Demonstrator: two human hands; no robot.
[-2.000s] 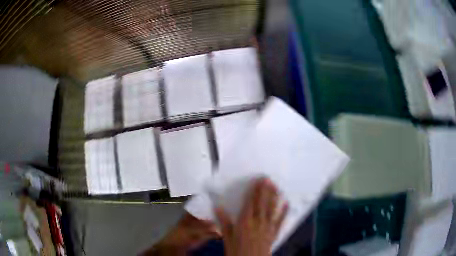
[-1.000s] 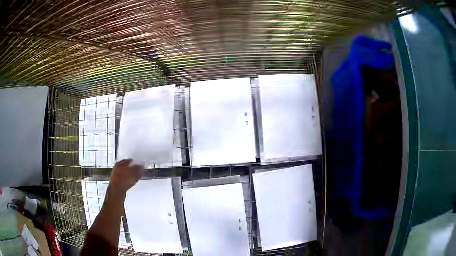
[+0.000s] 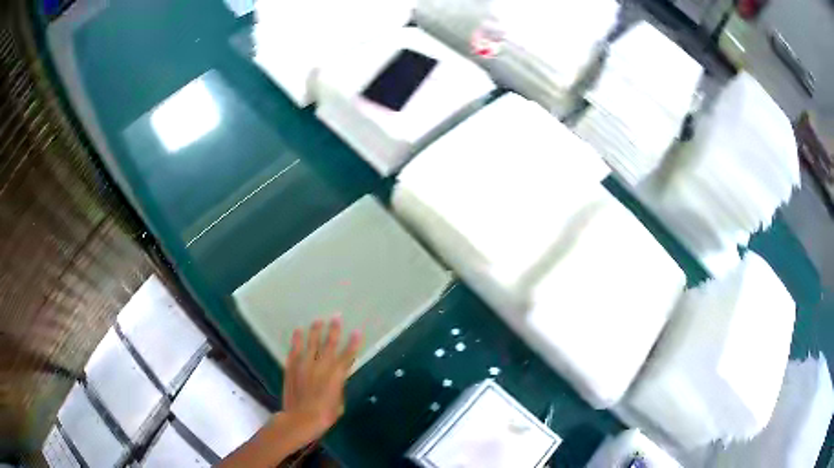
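Note:
The grey-green solar glass stack lies on the green table. My left hand is over the stack's near corner, back of the hand up, fingers apart and pointing forward. It holds nothing that I can see; whether the fingertips touch the top plate I cannot tell. My right hand is out of the picture. The pale layout template with a dark border is cut off at the bottom edge.
Thick white EVA film stacks stand beyond the glass. A black phone lies on another white stack. Small white offcuts are scattered near the template. At lower left, the wire rack holds white-topped laminates.
The view has swung from the wire rack to the table. My left hand has left the laid-up panels in the rack and is now over the glass stack.

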